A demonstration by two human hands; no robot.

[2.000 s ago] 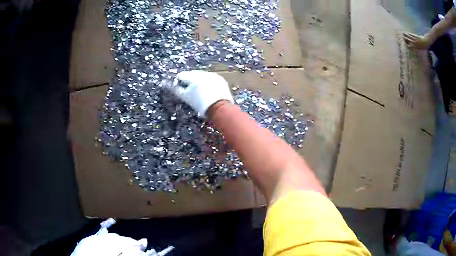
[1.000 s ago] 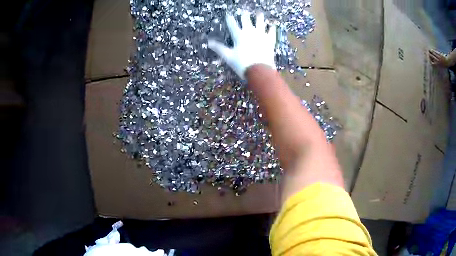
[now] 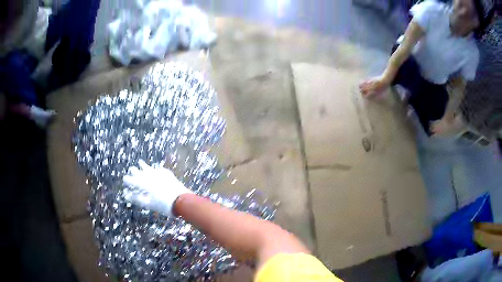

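My right hand (image 3: 154,188), in a white glove with a yellow sleeve behind it, lies palm down over a broad heap of small shiny metal parts (image 3: 137,126). Its fingers are slightly apart and I see nothing gripped. What lies under the palm is hidden. The parts are spread on a brown cardboard sheet (image 3: 63,187) with a fold line. My left hand is out of the picture.
A second printed cardboard sheet (image 3: 352,204) lies to the right over a tan board (image 3: 258,110). A person in white (image 3: 440,52) rests a hand on its far edge. A white crumpled bundle (image 3: 159,30) lies at the back. A blue crate (image 3: 457,231) is lower right.
The view has swung up and right, bringing in the white bundle and more of the person. My right hand has moved across the heap. The white crumpled item at lower left has left the picture.
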